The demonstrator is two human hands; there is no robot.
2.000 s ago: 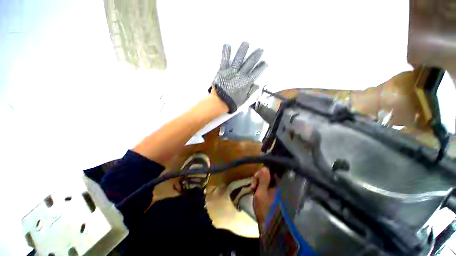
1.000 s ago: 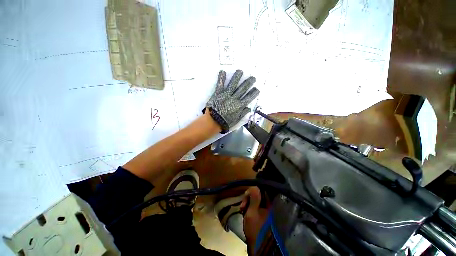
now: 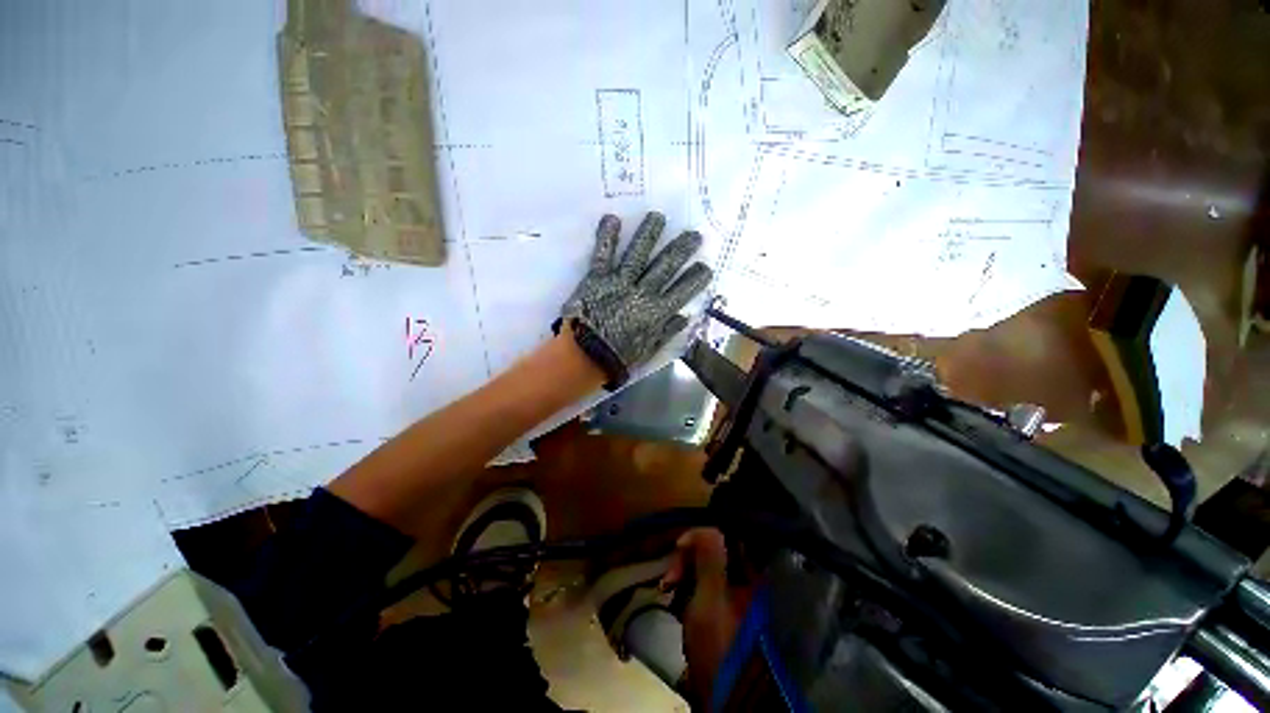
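The paper marker (image 3: 320,348) with thin printed lines and a red number lies over the fabric lay. My left hand (image 3: 634,300), in a grey mesh glove, lies flat on it with fingers apart, just left of the blade area. The cloth cutting machine (image 3: 961,488) fills the lower right, its blade end at the marker's near edge. Its silver base plate (image 3: 655,407) shows beside my left wrist. My right hand (image 3: 703,585) is bare, low at the machine's left side, partly hidden by the housing; its grip is mostly out of sight.
A tan slab weight (image 3: 365,139) lies on the marker at the upper left, another weight (image 3: 871,49) at the top. A cut piece bundle (image 3: 1156,355) stands on the brown table (image 3: 1163,167) at right. A white socket box (image 3: 139,655) is at lower left, with a black cable. My shoes show below.
The view has shifted and the overexposed marker now shows its lines clearly. My left hand remains flat on the paper near the blade. The machine stays close to the marker's edge.
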